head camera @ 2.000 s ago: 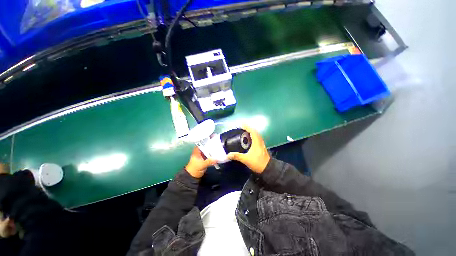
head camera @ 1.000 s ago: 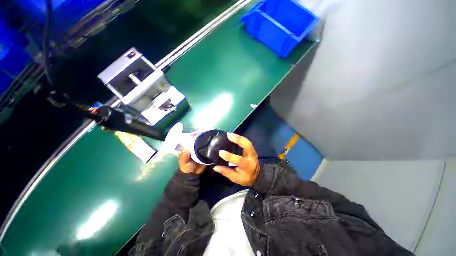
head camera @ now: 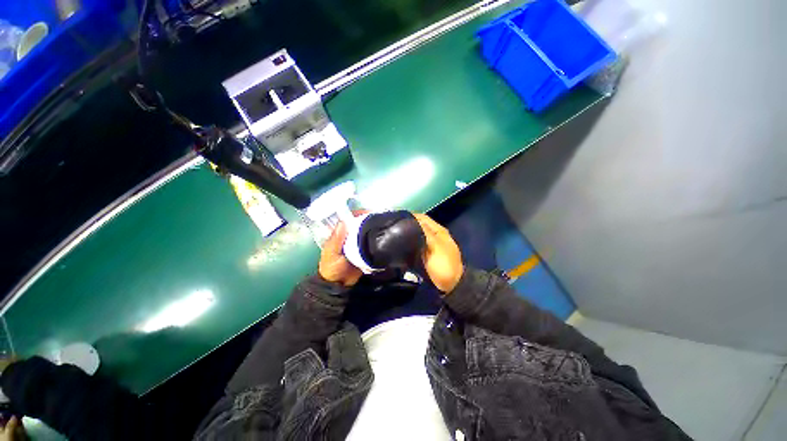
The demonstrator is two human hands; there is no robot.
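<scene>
I hold a camera unit over the bench's front edge, between both hands. Its black rounded housing (head camera: 393, 241) faces right and up, and its white body (head camera: 354, 244) is on the left, with a white bracket (head camera: 332, 205) reaching up and left. My left hand (head camera: 337, 258) grips the white part. My right hand (head camera: 440, 253) is against the black housing's right side. The black electric screwdriver (head camera: 259, 174) hangs slanted, its lower end close to the bracket; whether they touch I cannot tell.
A grey-white screw feeder (head camera: 289, 121) stands behind the unit. A white-yellow tube (head camera: 257, 207) lies left of it. A blue bin (head camera: 548, 53) is at the bench's right end. Another person's dark sleeve (head camera: 65, 400) and a white round part (head camera: 79, 357) are at lower left.
Since one second ago my view has turned and the bench things sit further right. My right hand's fingers have moved from the black housing's front to its right side.
</scene>
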